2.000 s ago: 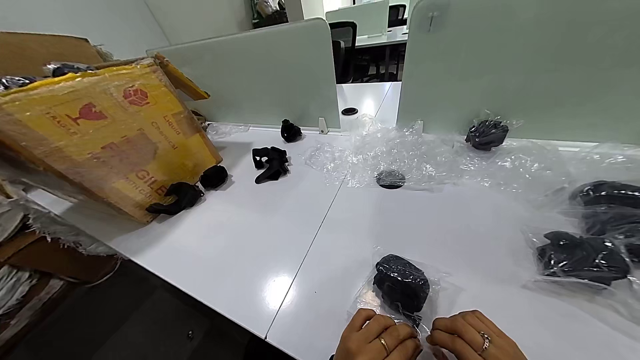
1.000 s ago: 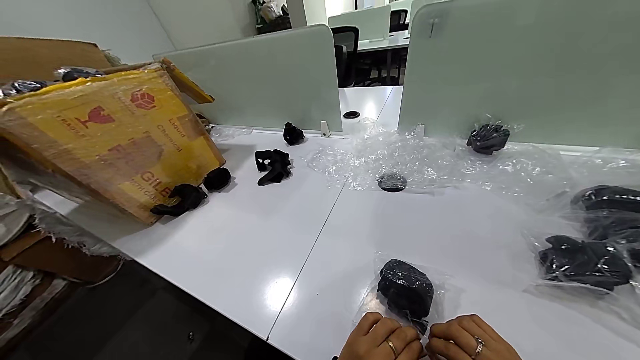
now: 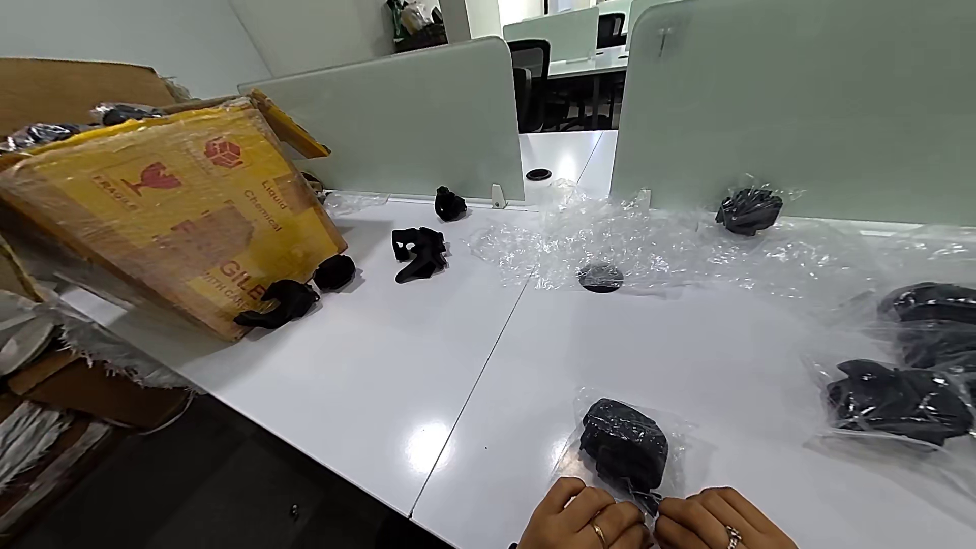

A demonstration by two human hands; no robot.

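At the near edge of the white desk, a clear plastic bag (image 3: 682, 446) wraps a black part (image 3: 624, 442). My left hand (image 3: 583, 517) pinches the bag's near edge on the left, and my right hand (image 3: 717, 520) pinches it just to the right, the fingertips almost touching. Each hand wears a ring. The pinched edge is mostly hidden by my fingers. Loose black parts lie further off: a curved one (image 3: 278, 305), a round one (image 3: 334, 272), a branched one (image 3: 421, 254) and a small one (image 3: 450, 204).
A yellow-taped cardboard box (image 3: 183, 206) leans at the left of the desk. Clear plastic bags (image 3: 648, 244) spread along the glass divider (image 3: 801, 107). Bagged black parts lie at the right (image 3: 900, 400) and by the divider (image 3: 749, 211). A round cable hole (image 3: 600, 277) is partly covered by plastic.
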